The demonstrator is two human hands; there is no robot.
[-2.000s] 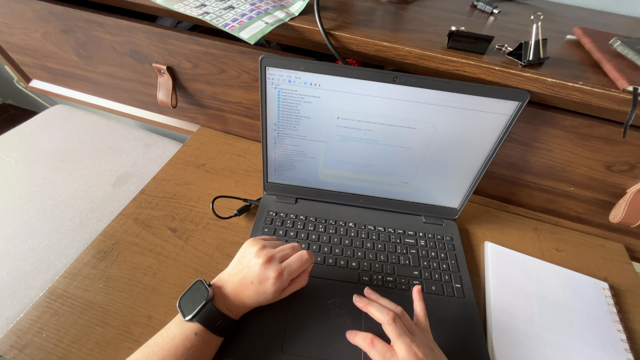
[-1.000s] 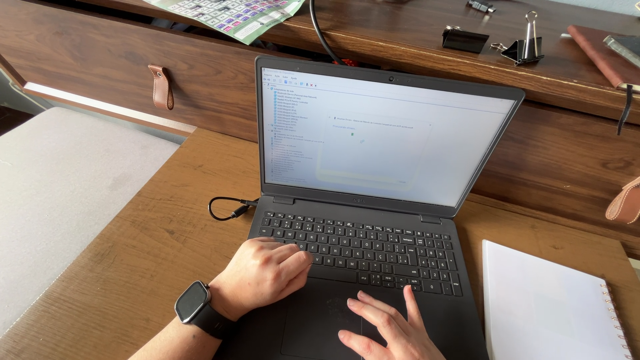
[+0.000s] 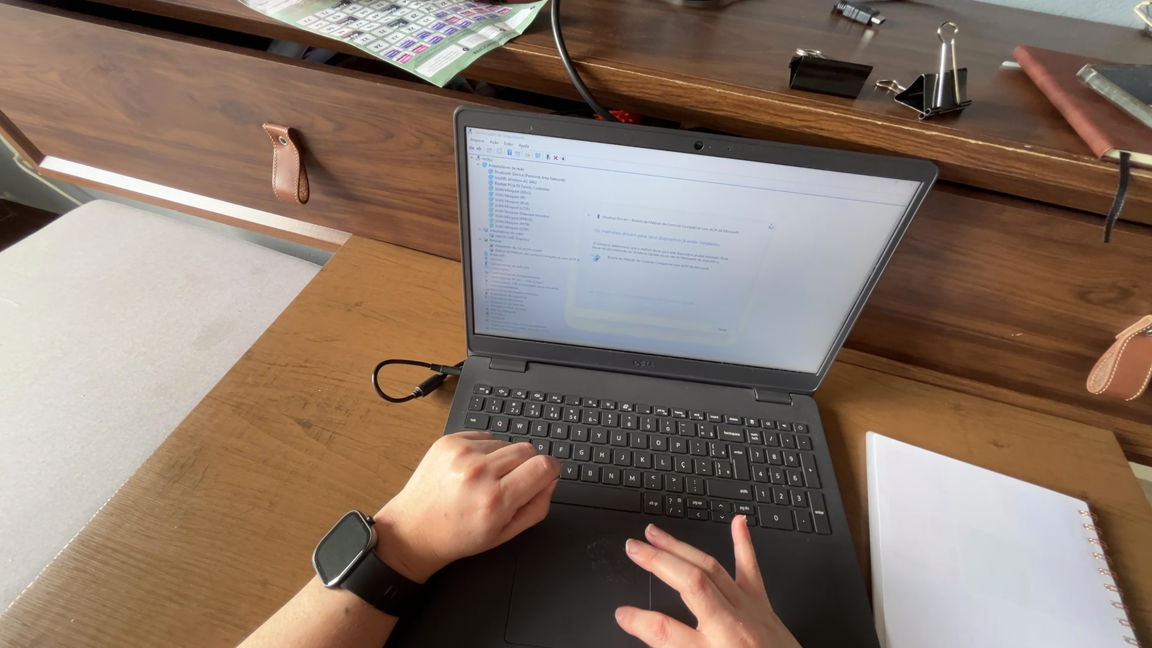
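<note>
A black Dell laptop [image 3: 643, 363] stands unfolded on the wooden desk, its screen [image 3: 693, 261] lit with a device list and a dialog window. My left hand [image 3: 477, 495] rests with curled fingers on the left part of the keyboard [image 3: 648, 450] and holds nothing; a black smartwatch [image 3: 346, 549] is on that wrist. Fingers apart, my right hand [image 3: 706, 585] is over the right part of the touchpad [image 3: 576, 576] and the palm rest. Whether its fingertips touch the surface I cannot tell. A short black cable [image 3: 405, 382] is plugged into the laptop's left side.
A white spiral notebook [image 3: 981, 549] lies right of the laptop. Behind, a dark wooden shelf [image 3: 702, 54] carries black binder clips [image 3: 830, 74], a brown notebook [image 3: 1071, 99] and a printed sheet [image 3: 405, 31]. Leather pulls [image 3: 286, 164] hang from the front panel. A pale padded seat [image 3: 117, 333] is at left.
The dialog window on the screen now shows several lines of text and a small icon, where one second ago it held little text. Both hands have stayed in nearly the same place.
</note>
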